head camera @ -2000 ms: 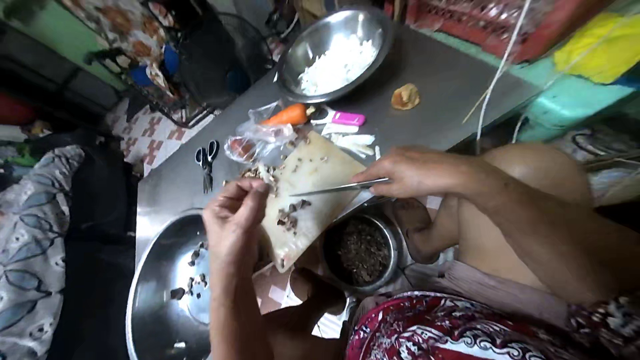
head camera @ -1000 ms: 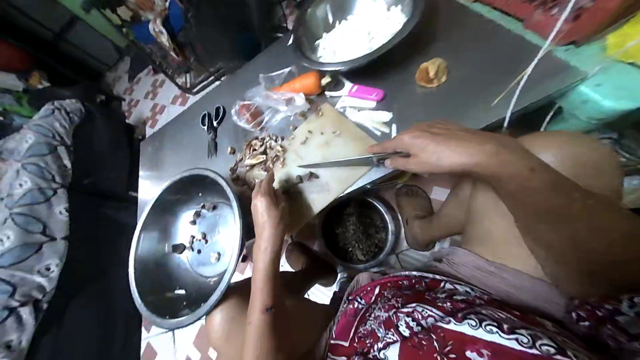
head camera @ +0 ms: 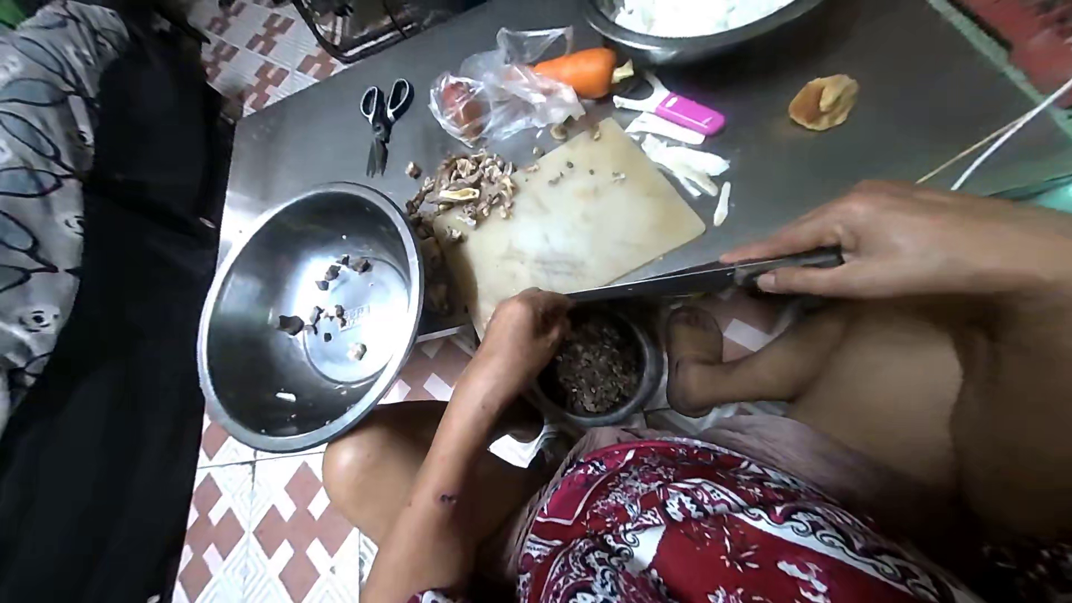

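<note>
My right hand (head camera: 879,243) grips the dark handle of a kitchen knife (head camera: 653,283), its blade pointing left along the near edge of a pale cutting board (head camera: 578,226). The blade's tip reaches my left hand (head camera: 532,322), whose fingers are bent over the rim of a metal bowl of dark chopped pieces (head camera: 596,360); whether they hold anything is hidden. A heap of brown pieces, perhaps dried mushrooms (head camera: 473,186), lies at the board's left corner. Left of it tilts a large steel basin (head camera: 219,335) with several dark bits inside.
On the metal table (head camera: 293,134) lie scissors (head camera: 381,126), a clear plastic bag (head camera: 511,92), a carrot (head camera: 582,73), a pink-handled peeler (head camera: 691,113), white strips (head camera: 687,163) and an orange-brown piece (head camera: 823,102). A steel bowl of white food (head camera: 653,46) stands behind.
My left hand has moved from the brown heap to the board's near edge above the small bowl. The knife has moved from over the board to that same edge. Dark pieces on the board are gone.
</note>
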